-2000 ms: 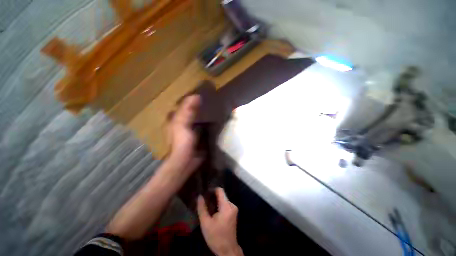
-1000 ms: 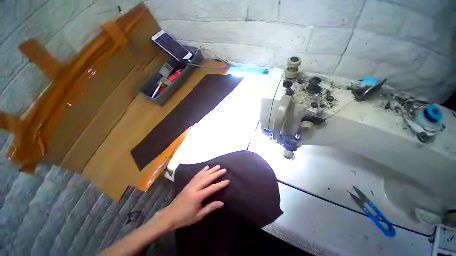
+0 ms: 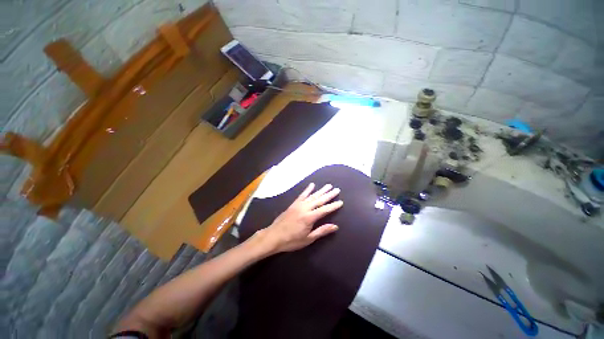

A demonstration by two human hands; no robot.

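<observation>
A large dark brown panel (image 3: 304, 278) with a rounded top lies on the white table, its right edge beside the presser foot (image 3: 382, 203) of the sewing machine head (image 3: 457, 179). Its lower part hangs past the table's front edge. My left hand (image 3: 308, 218) lies flat on the panel, palm down, fingers spread and pointing to the upper right, with nothing gripped. My right hand is not in view. A long narrow brown fabric piece (image 3: 265, 159) lies apart on the cardboard and the table, behind and left of the panel.
Blue-handled thread snips (image 3: 513, 306) lie at the lower right. A grey tool tray (image 3: 242, 106) with small items and a smartphone (image 3: 247, 61) stand at the back left. Taped cardboard (image 3: 142, 122) extends the table on the left. A glowing light bar (image 3: 354, 100) is at the back.
The panel, earlier held in both hands below the table edge, came onto the table. In the last second it moved forward to the presser foot, with my left hand moving along on it.
</observation>
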